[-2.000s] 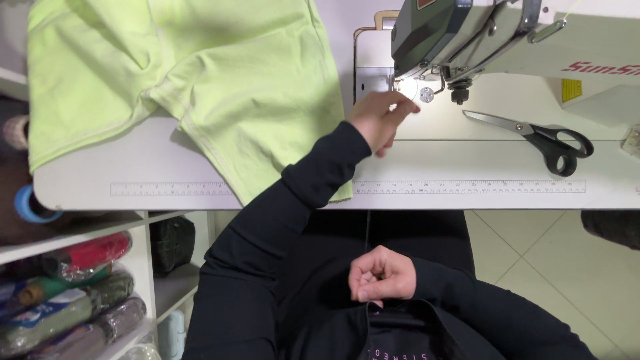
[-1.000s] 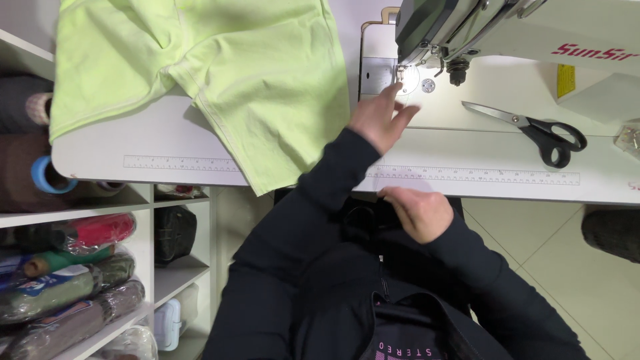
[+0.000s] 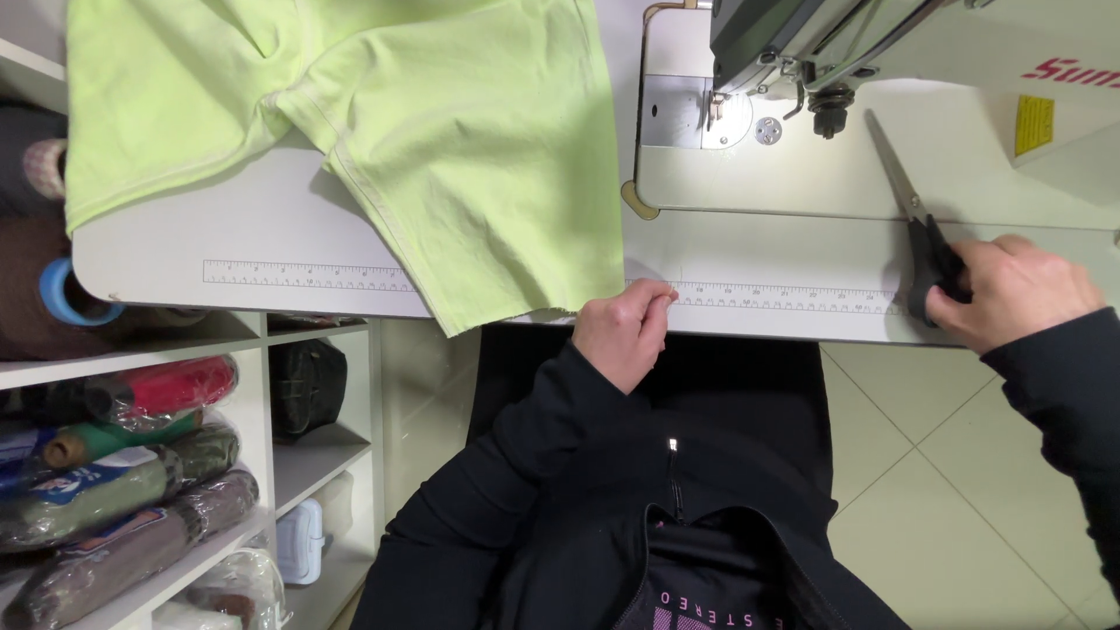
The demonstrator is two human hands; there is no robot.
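My right hand (image 3: 1019, 289) has its fingers on the black handles of a pair of scissors (image 3: 919, 219), whose blades point up and left on the sewing table. My left hand (image 3: 623, 331) is closed at the table's front edge, thumb against the fingers; whether a thread or something small is pinched there cannot be seen. Just left of it lies a lime-green fabric garment with two legs (image 3: 490, 157), one hem hanging slightly over the edge. The presser foot of the sewing machine (image 3: 716, 109) stands lit beyond my hands.
A printed ruler scale (image 3: 787, 297) runs along the front of the white table. Below left, a white shelf unit (image 3: 267, 411) holds plastic-wrapped rolls (image 3: 175, 385), a black pouch (image 3: 306, 385) and a light blue case (image 3: 300, 542). Large thread cones (image 3: 79, 293) stand beside the table's left end.
My left hand has moved from beside the presser foot down to the table's front edge. My right hand has moved right, from near my body to the scissors' handles.
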